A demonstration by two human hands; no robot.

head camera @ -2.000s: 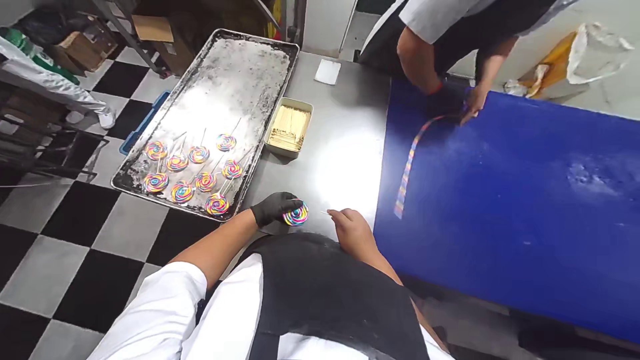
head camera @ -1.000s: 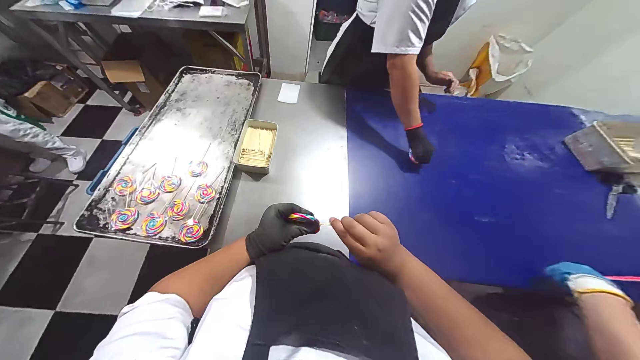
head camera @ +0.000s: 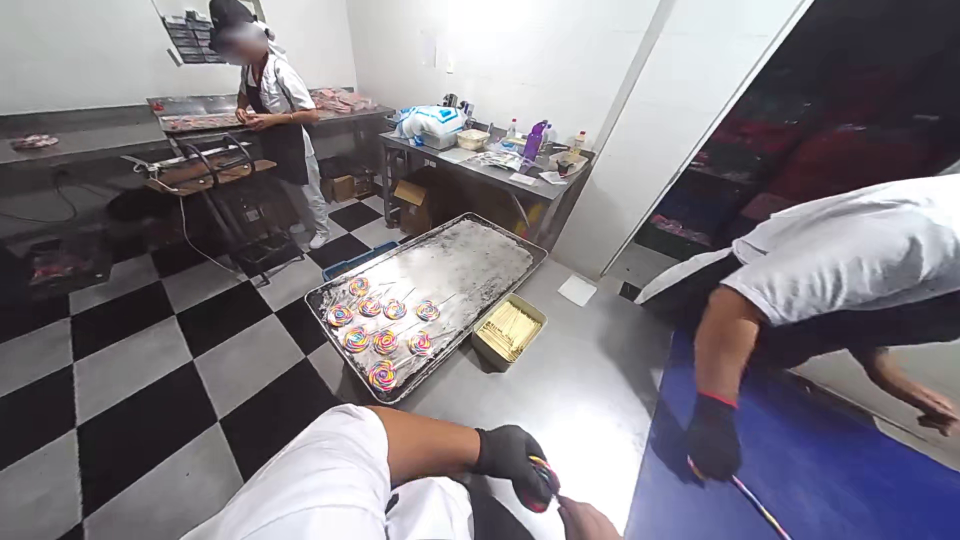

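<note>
My left hand (head camera: 517,463), in a black glove, is closed on a multicoloured swirl lollipop (head camera: 544,474) near the bottom of the view. Against the lollipop's lower edge, my bare right hand (head camera: 589,519) has its fingertips together where the stick was; the stick itself is hidden now. Several finished swirl lollipops (head camera: 385,343) with sticks lie on the near left part of a worn metal baking tray (head camera: 480,259). A tub (head camera: 491,354) full of pale sticks (head camera: 512,324) stands right of the tray on the steel table (head camera: 577,375).
At right a co-worker's black-gloved hand (head camera: 714,442) holds a striped candy rope (head camera: 761,510) on a blue work surface (head camera: 840,472). A white paper square (head camera: 577,290) lies behind the tub. Beyond the tray stand a cluttered steel table (head camera: 487,169) and another person (head camera: 277,97).
The view has swung left and up. The co-worker's gloved hand now has a striped rope under it. My hands remain together at the lollipop.
</note>
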